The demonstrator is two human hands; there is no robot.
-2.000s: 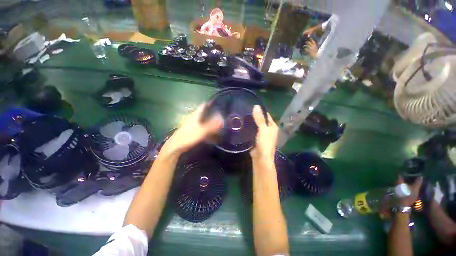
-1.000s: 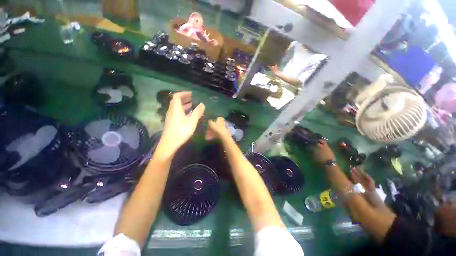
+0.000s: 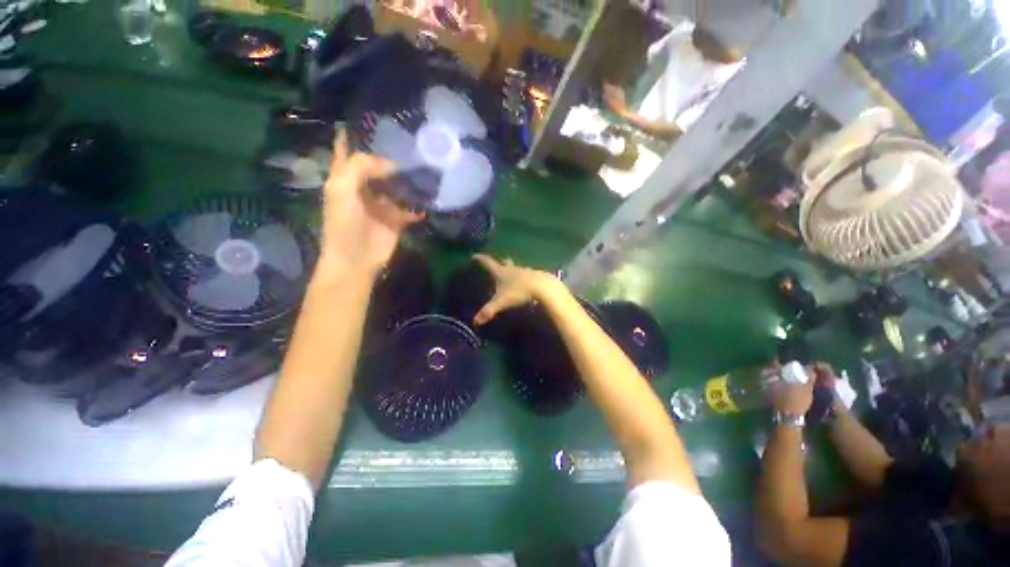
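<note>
My left hand grips the lower edge of a fan head with pale grey blades and holds it up over the bench. The fan head is blurred and its blades face me. My right hand is open and empty, fingers spread, over dark front grilles. A round black front grille with a shiny centre ring lies between my forearms. Another grille lies partly under my right forearm, and one more is to its right.
Part-built fans crowd the white pad at left. A grey metal upright slants across the upper right, beside a cream cooling fan. A bottle lies right, near another person's hands.
My left hand has taken hold of a fan head and raised it. My right hand has opened over the grilles. The other person's near arm has drawn back toward the bottle.
</note>
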